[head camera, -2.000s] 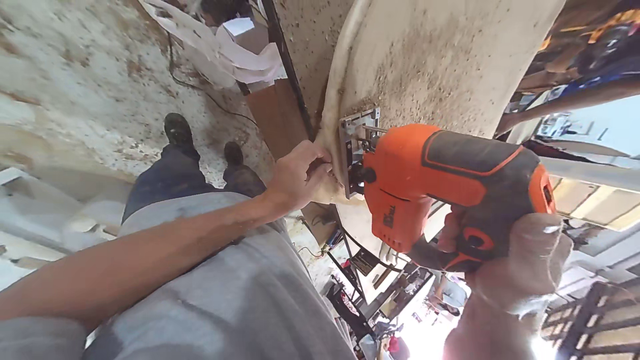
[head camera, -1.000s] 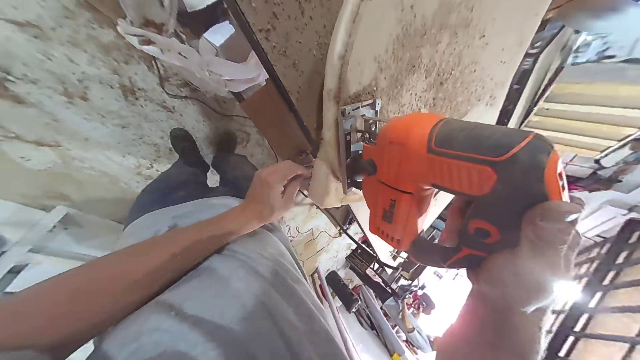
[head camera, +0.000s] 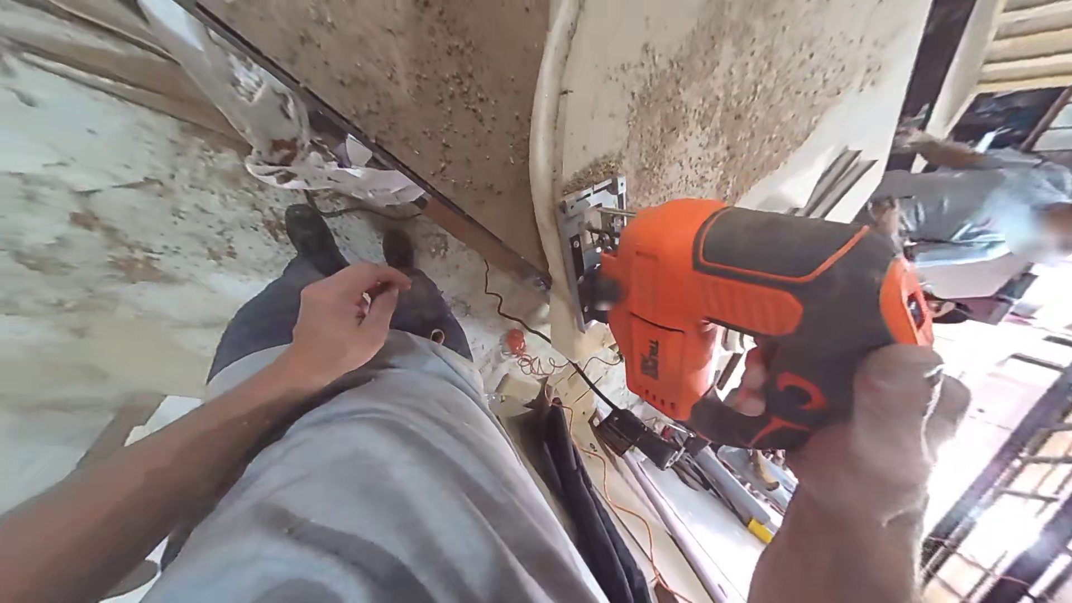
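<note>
My right hand (head camera: 879, 427) is wrapped around the handle of an orange and black jigsaw (head camera: 712, 293), one finger at the trigger area. The saw's metal base plate (head camera: 586, 243) rests at a pale, curved wooden strip or board edge (head camera: 548, 126). Sawdust lies scattered over the board (head camera: 720, 109) beside it; the blade's contact with the wood is hidden. My left hand (head camera: 347, 318) is off the board, above my legs, with thumb and index fingertips together and nothing visible between them.
Another person (head camera: 963, 201) is at the right. A black cord (head camera: 519, 318) and an orange cord (head camera: 611, 494) run below the board. Plastic sheeting (head camera: 335, 172) hangs near its left edge. Long pieces (head camera: 687, 536) and other items lie at the bottom, and metal bars (head camera: 1013, 494) stand at the lower right.
My left hand has left the pale board edge beside the saw's base and moved left, over my legs. My right hand still holds the jigsaw. The view has shifted.
</note>
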